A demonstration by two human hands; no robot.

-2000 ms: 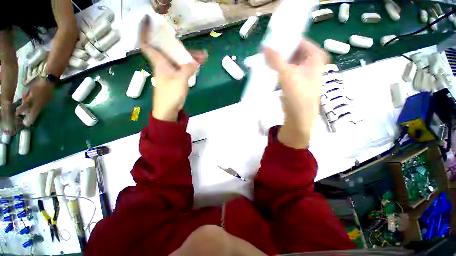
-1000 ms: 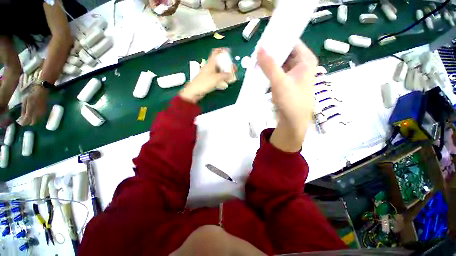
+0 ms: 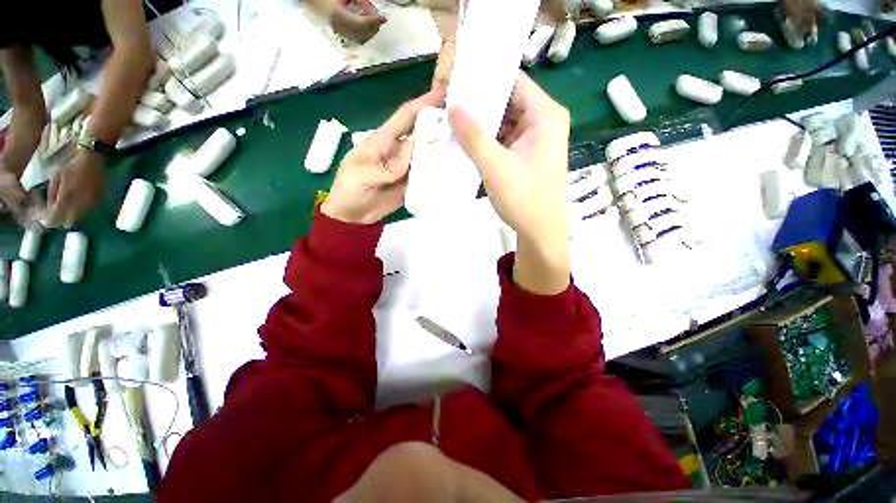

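My right hand (image 3: 526, 162) holds a long white label strip (image 3: 491, 59) upright between thumb and fingers. My left hand (image 3: 378, 172) is beside it, its fingers around a white device housing (image 3: 427, 162), which is partly behind the strip. The two hands are close together above the near edge of the green conveyor belt (image 3: 285, 221). I cannot tell whether a label is at my left fingertips. A grey pointed blade (image 3: 442, 334) lies on the white bench between my sleeves.
Housings lie scattered on the belt. A row of curved white pieces (image 3: 644, 192) and a blue box (image 3: 811, 231) are at right. A hammer-like tool (image 3: 189, 344) and yellow-black pliers (image 3: 90, 427) lie at left. Another person's hands (image 3: 74, 187) work at upper left.
My left hand has come in beside the strip with a housing in it. My right hand has moved slightly left with the strip. Housings on the belt have shifted.
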